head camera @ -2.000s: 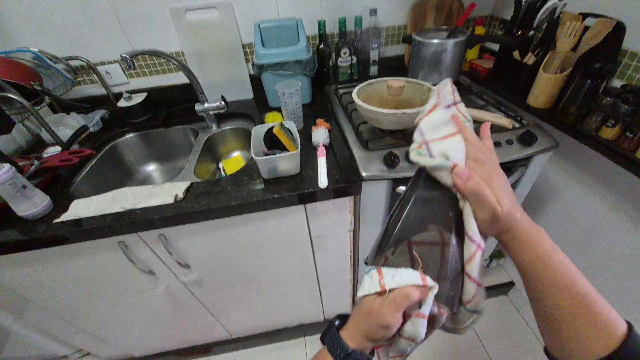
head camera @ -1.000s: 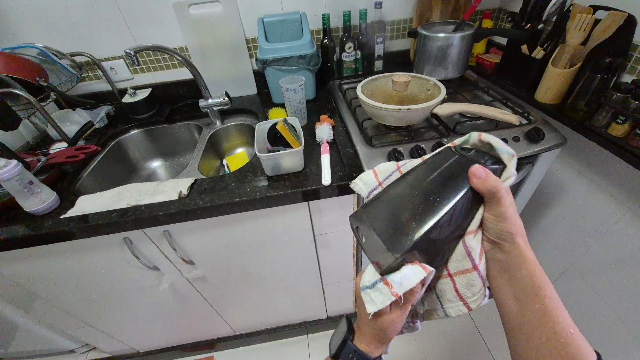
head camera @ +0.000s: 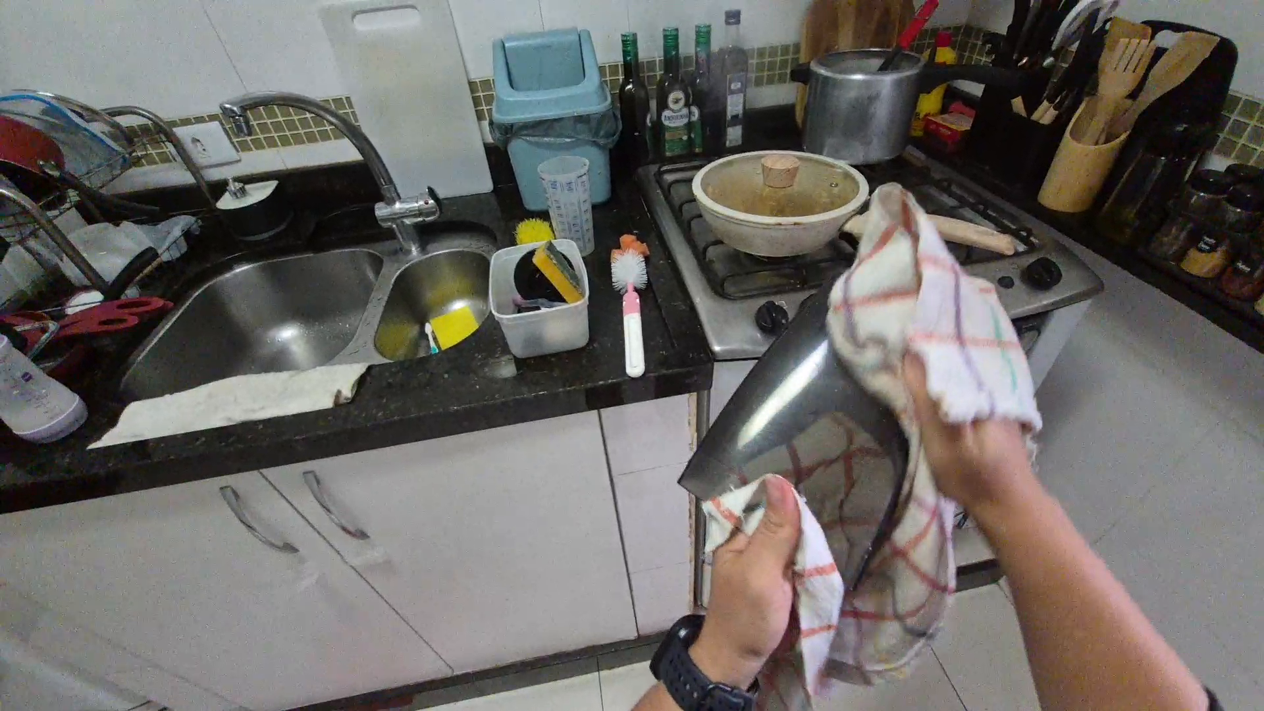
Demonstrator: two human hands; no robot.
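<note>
A dark, glossy, see-through container, perhaps a blender jar or pitcher, is tilted in front of the stove. My left hand, with a black watch on its wrist, grips its lower rim through a checked dish towel. Around the upper end, my right hand holds the same towel against the container, its fingers partly hidden by the cloth. More of the towel hangs behind and below and shows through the container wall.
A lidded pan and a pressure cooker stand on the gas stove. Left of it on the counter are a bottle brush, a plastic tub with sponges, a measuring cup and the double sink.
The container has turned from lying broadside across both hands to a steeper tilt. My right hand has gone from its side to the upper end, with the towel now bunched over it.
</note>
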